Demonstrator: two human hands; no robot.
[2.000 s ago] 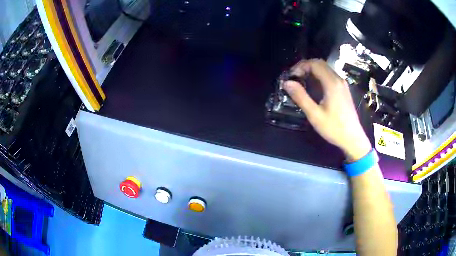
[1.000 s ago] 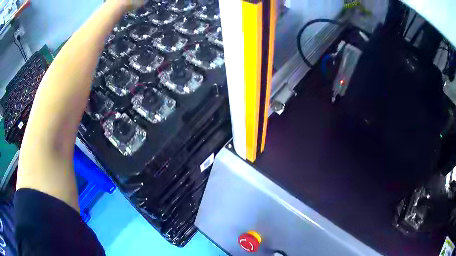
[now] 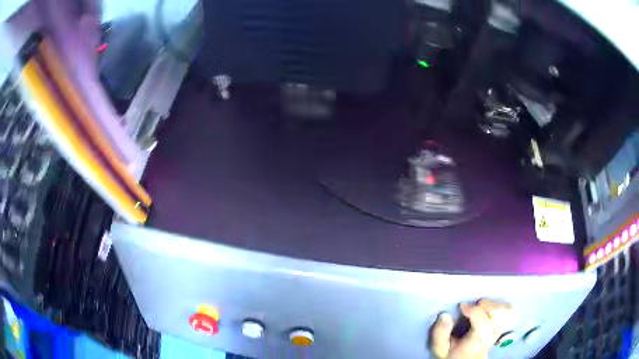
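Observation:
My right hand (image 3: 473, 329) is low at the right, in front of the grey panel, cut off by the bottom edge. Its thumb and fingers are curled around a small dark part (image 3: 460, 326), blurred and mostly covered. The clear metallic fixture (image 3: 432, 189) stands on the black table (image 3: 280, 203), right of centre, with red spots on it. It is blurred, so I cannot tell whether a part sits in it. My right hand is below and apart from it. My left hand is out of the picture.
The grey panel (image 3: 378, 294) carries a red emergency stop (image 3: 204, 322), white button (image 3: 253, 328), orange button (image 3: 301, 336) and green button (image 3: 506, 339). Striped posts flank the table, left (image 3: 84, 140) and right (image 3: 615, 242). Stacked black trays (image 3: 77, 245) stand at the left.
The view has swung back from the left trays to the table. The arm reaching over those trays has left view. My right hand was at the fixture earlier and is now low by the panel.

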